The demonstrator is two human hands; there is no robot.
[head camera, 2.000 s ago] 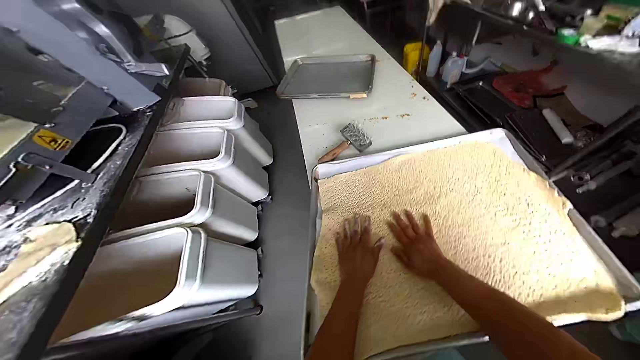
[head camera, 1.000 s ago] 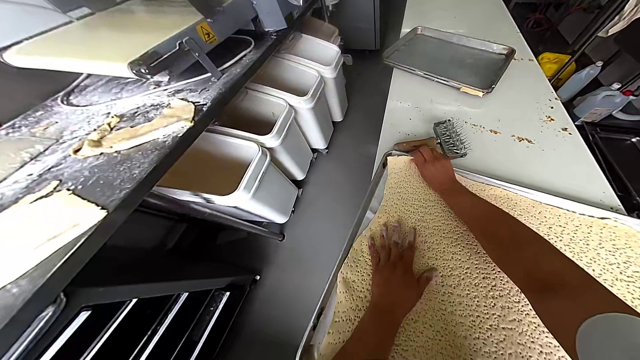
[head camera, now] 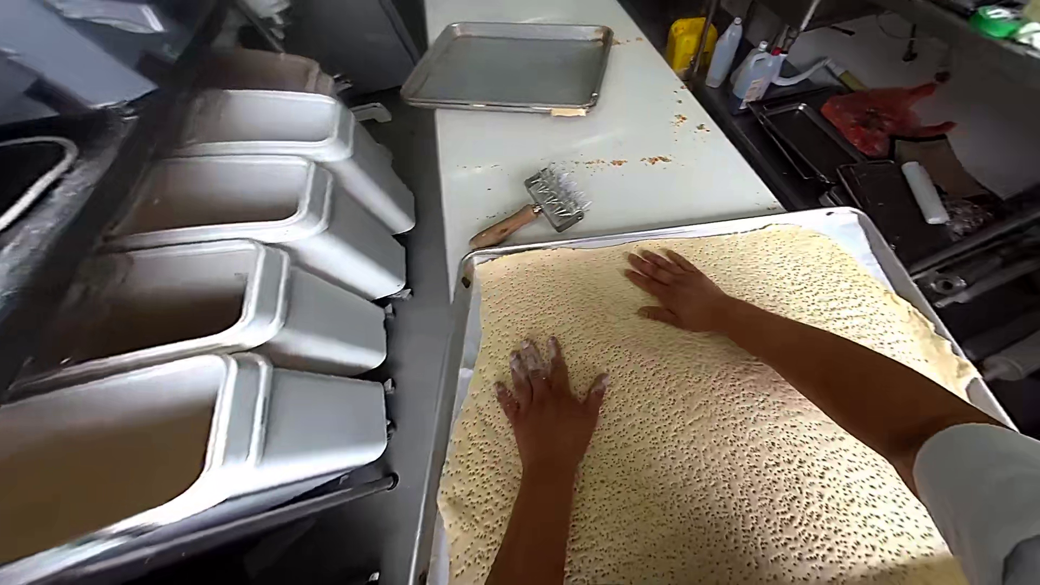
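A large sheet of dough (head camera: 691,455), dotted all over with small holes, covers a paper-lined sheet pan (head camera: 881,244). My left hand (head camera: 552,406) lies palm down on the dough's left part, fingers spread and floury, holding nothing. Farther up and to the right, my right hand (head camera: 678,292) rests flat on the dough with its fingers apart, also holding nothing. Just beyond the pan's far left corner, a spiked roller docker (head camera: 556,197) with a wooden handle lies on the white worktop (head camera: 496,154). Both palms are hidden from above.
Another metal sheet pan (head camera: 520,65) sits at the worktop's far end, with orange crumbs nearer. Several white bins (head camera: 325,406) stand in a row at left. Plastic jugs (head camera: 756,77), a red plastic bag (head camera: 877,118) and dark trays (head camera: 800,134) are on a shelf at right.
My right hand has moved off the dough's far edge beside the docker and now lies on the dough to the right. The view has swung right since one second ago.
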